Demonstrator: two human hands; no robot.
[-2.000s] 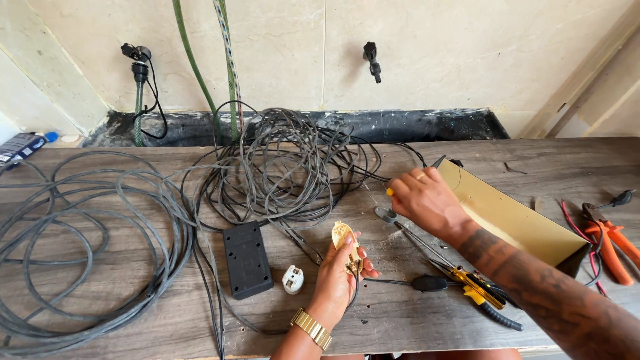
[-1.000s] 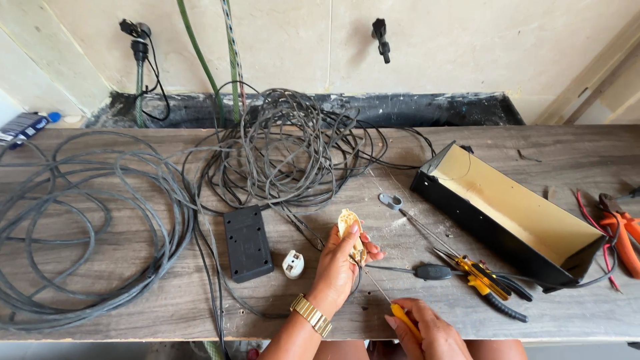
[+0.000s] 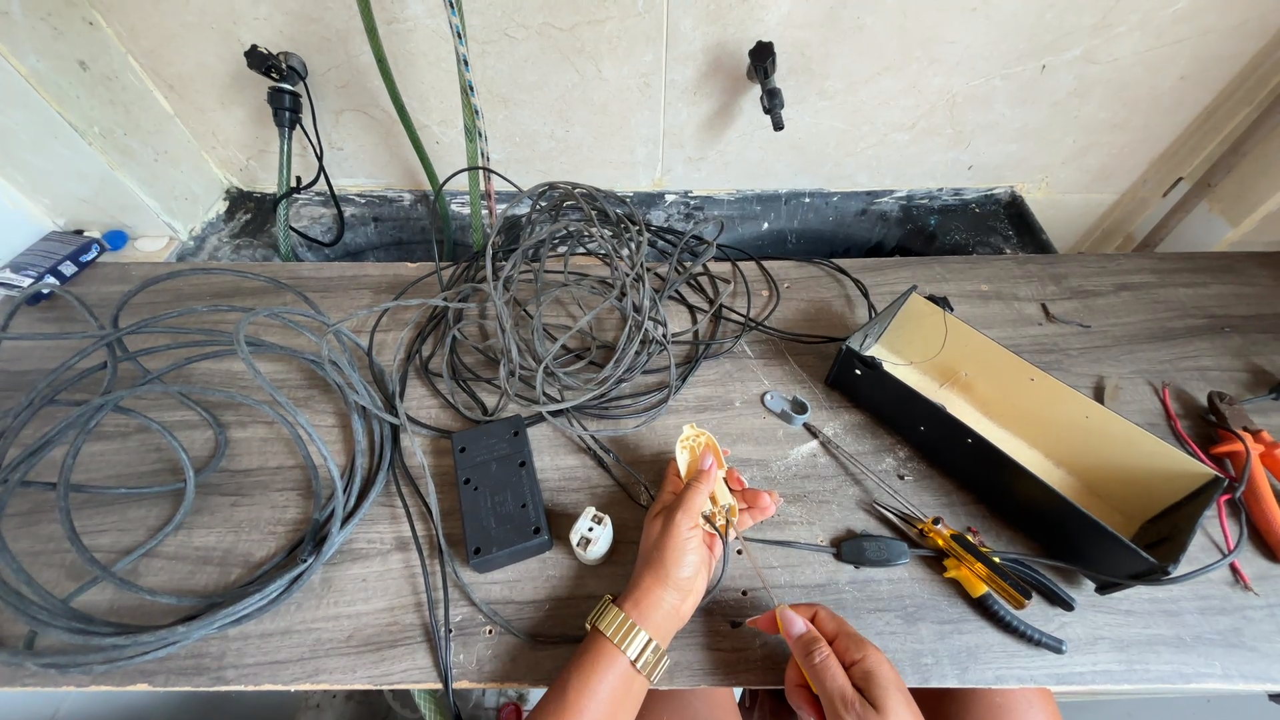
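My left hand (image 3: 690,520), with a gold watch at its wrist, holds the opened cream plastic housing (image 3: 706,470) of a small electrical fitting. Dark wires run into the lower end of that housing. In my right hand (image 3: 835,660) is a screwdriver with a yellow handle; its thin shaft (image 3: 760,572) points up to the housing's lower end, where the tip's exact contact cannot be made out. Left of my left hand, a white electrical piece (image 3: 591,536) and a black rectangular box (image 3: 501,493) lie on the wood-grain board.
Tangled dark cable (image 3: 570,300) and a looser grey cable coil (image 3: 190,460) cover the board's left and middle. To the right are an inline switch (image 3: 872,550), yellow-black pliers (image 3: 985,580), a grey hook (image 3: 786,407), an open black metal box (image 3: 1010,460) and orange-handled pliers (image 3: 1250,460).
My right hand, with the screwdriver, has come down from above the black metal box to the board's front edge, and the shaft now reaches the housing. My left hand keeps hold of the housing.
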